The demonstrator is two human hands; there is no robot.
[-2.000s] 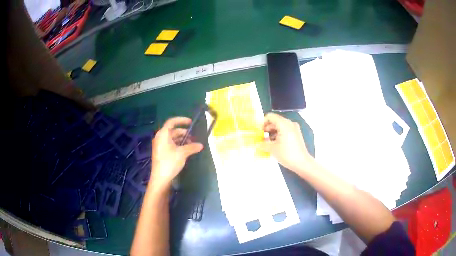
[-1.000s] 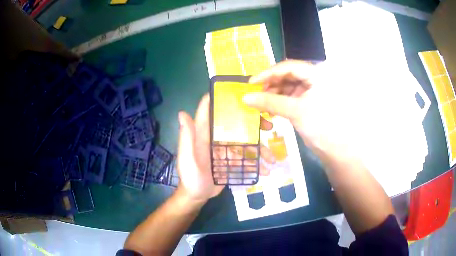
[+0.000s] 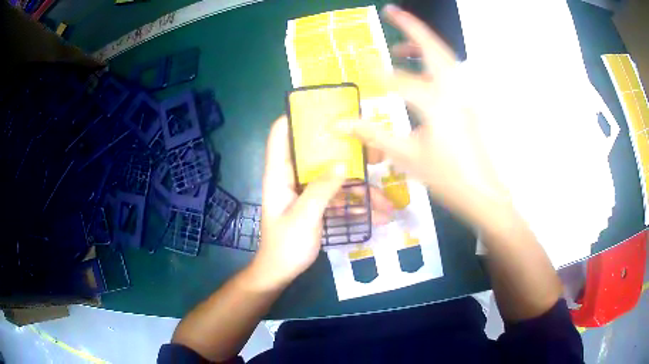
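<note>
A dark phone front housing [image 3: 348, 233] is held upright over the bench, its keypad grid at the lower end. A yellow adhesive piece [image 3: 324, 131] covers its upper half. My left hand [image 3: 288, 220] grips the housing from the left, thumb on the lower part of the yellow piece. My right hand [image 3: 434, 135] is blurred, fingers spread, at the right of the housing; one fingertip is near or on the yellow piece, and I cannot tell if it touches. The sticker sheet [image 3: 384, 270] lies beneath, yellow pieces at its top and dark cut-outs at its near end.
Dark housings [image 3: 178, 121] are heaped at the left. A large white pile [image 3: 541, 156], overexposed, lies at the right. A yellow sticker strip [image 3: 630, 106] is at the far right. A dark flat object [image 3: 445, 25] is at the top. A red bin or stool [image 3: 613, 281] is below right.
A second ago my right fingers were on the yellow piece's upper part; now they are spread. My left thumb has moved onto the piece. Earlier the housing was tilted and had no visible yellow piece.
</note>
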